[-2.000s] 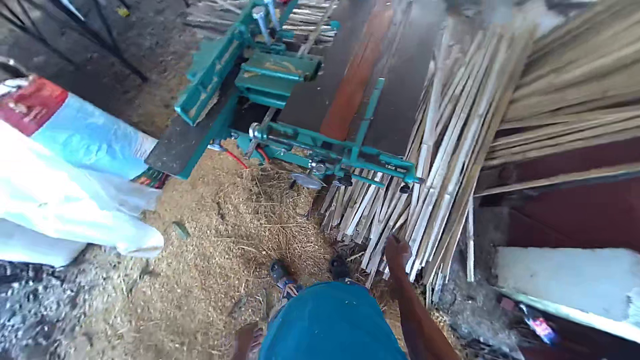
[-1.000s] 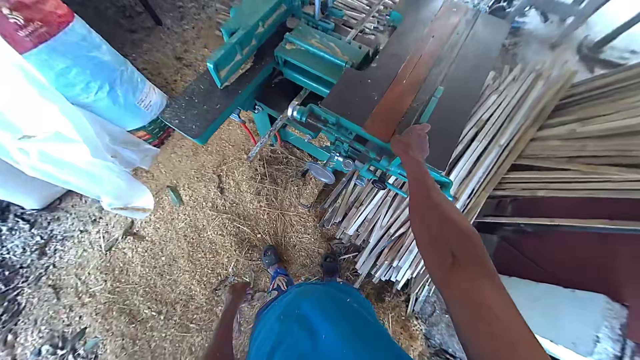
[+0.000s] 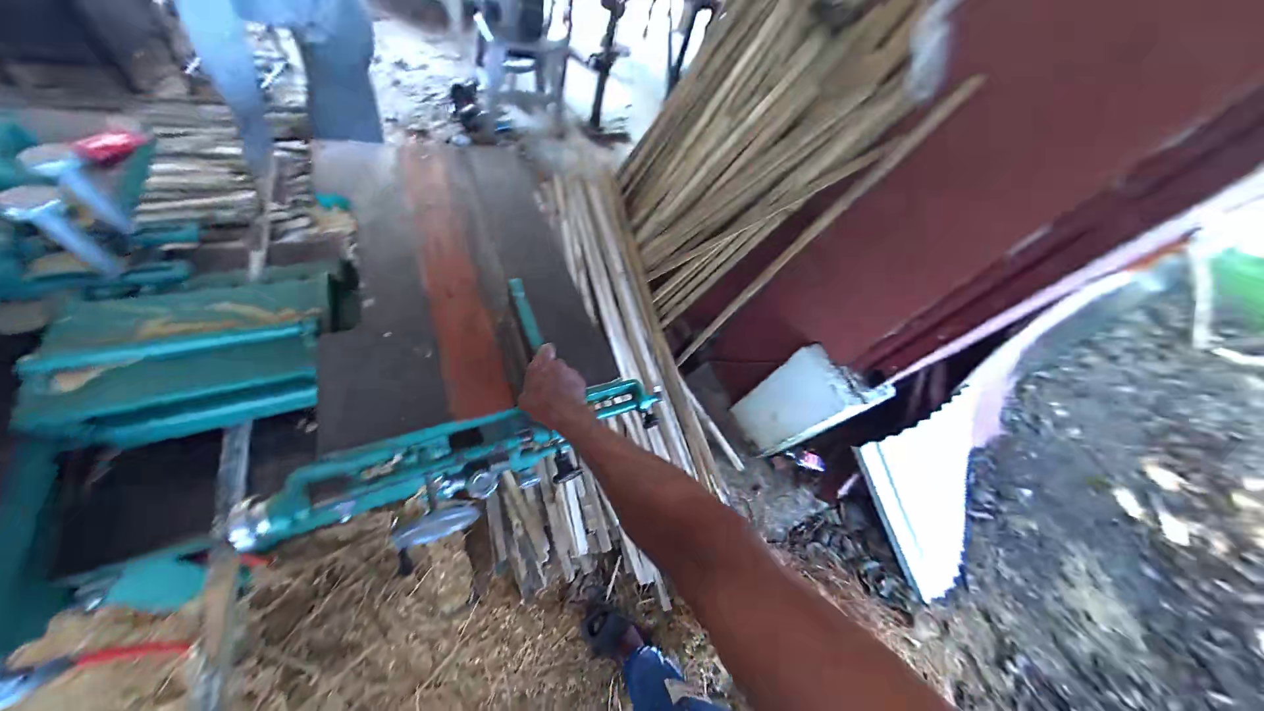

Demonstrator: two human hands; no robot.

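Observation:
My right hand (image 3: 553, 387) rests on the teal front rail (image 3: 395, 464) of a woodworking machine, beside the near end of a short teal bar (image 3: 525, 314) on its dark table (image 3: 380, 326). Its fingers look curled; whether they grip the rail is hard to tell. A reddish-brown strip (image 3: 449, 296) runs along the tabletop to the left of the hand. Further left is the machine's green and teal head section (image 3: 178, 346), dusted with shavings. Below the rail hangs a round handwheel (image 3: 435, 525). My left hand is outside the view.
Long thin wooden strips (image 3: 632, 326) lie right of the machine; more strips (image 3: 770, 148) lean by a dark red panel (image 3: 987, 168). A pale block (image 3: 805, 400) stands on the ground at right. Wood shavings (image 3: 375, 622) cover the floor. A person's legs (image 3: 341, 74) show beyond the machine.
My right hand has moved from low beside the strips up to the machine's front rail. My left hand, low in the earlier views, has left the frame. The view has swung right.

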